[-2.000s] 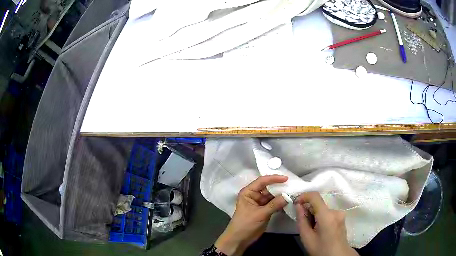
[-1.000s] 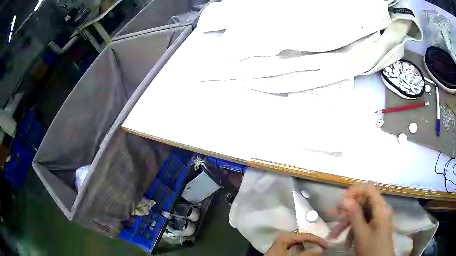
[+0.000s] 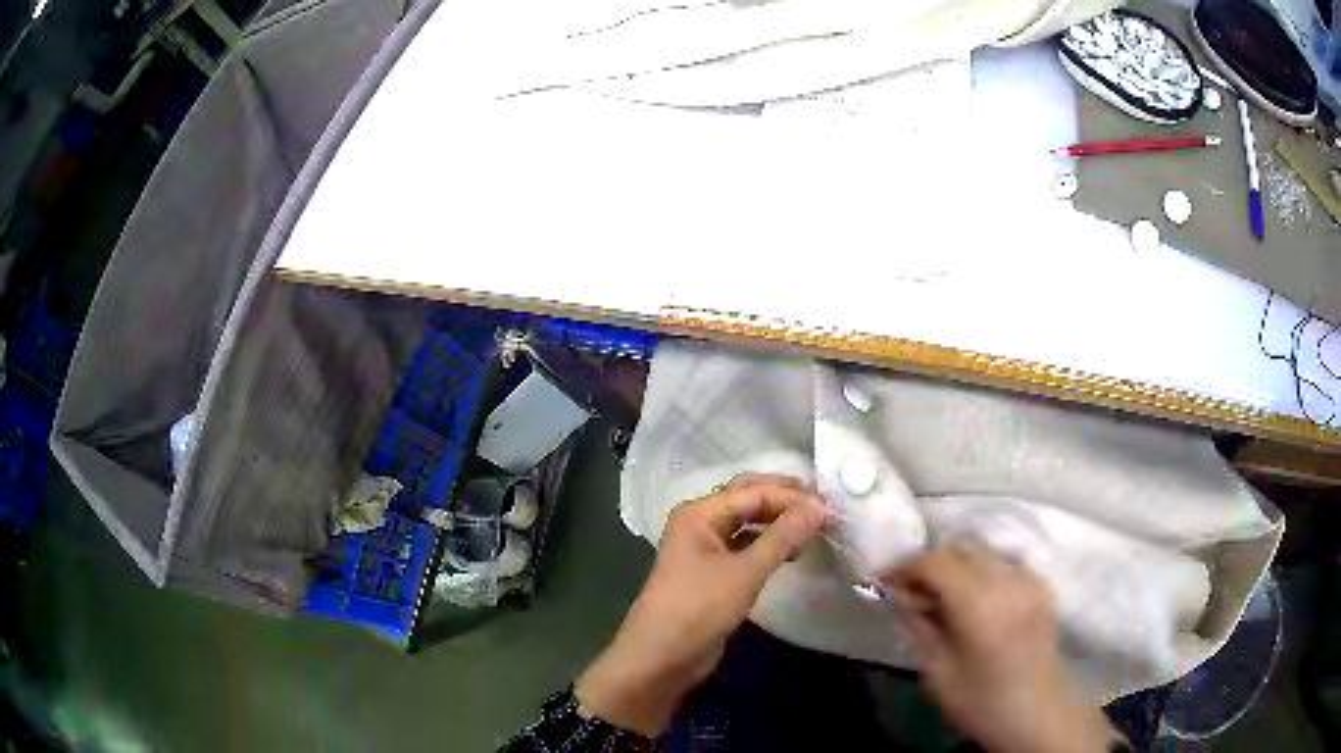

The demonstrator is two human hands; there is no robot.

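A thick cream garment (image 3: 1015,441) lies on my lap below the table edge, its front edge running down between my hands. A white button (image 3: 857,475) sits on it above my hands, another further up, and one lower down beside my right fingers. My left hand (image 3: 735,552) has thumb and index finger pinched together just left of the front edge; a faint thread seems to run from the fingertips. My right hand (image 3: 978,618) is blurred, its fingers curled at the lower button. No needle can be made out.
The white table (image 3: 618,221) holds another cream garment (image 3: 824,59), a button tin (image 3: 1129,66), a dark tin (image 3: 1254,59), a red pencil (image 3: 1140,146), a pen (image 3: 1253,169) and loose buttons. Left are a grey fabric bin (image 3: 177,324) and blue crate (image 3: 368,566); a clear tub (image 3: 1232,669) is lower right.
The view has shifted and turned. My right hand, raised near the table edge one second ago, is back down at the garment. My left hand has moved off the button it pinched two seconds ago.
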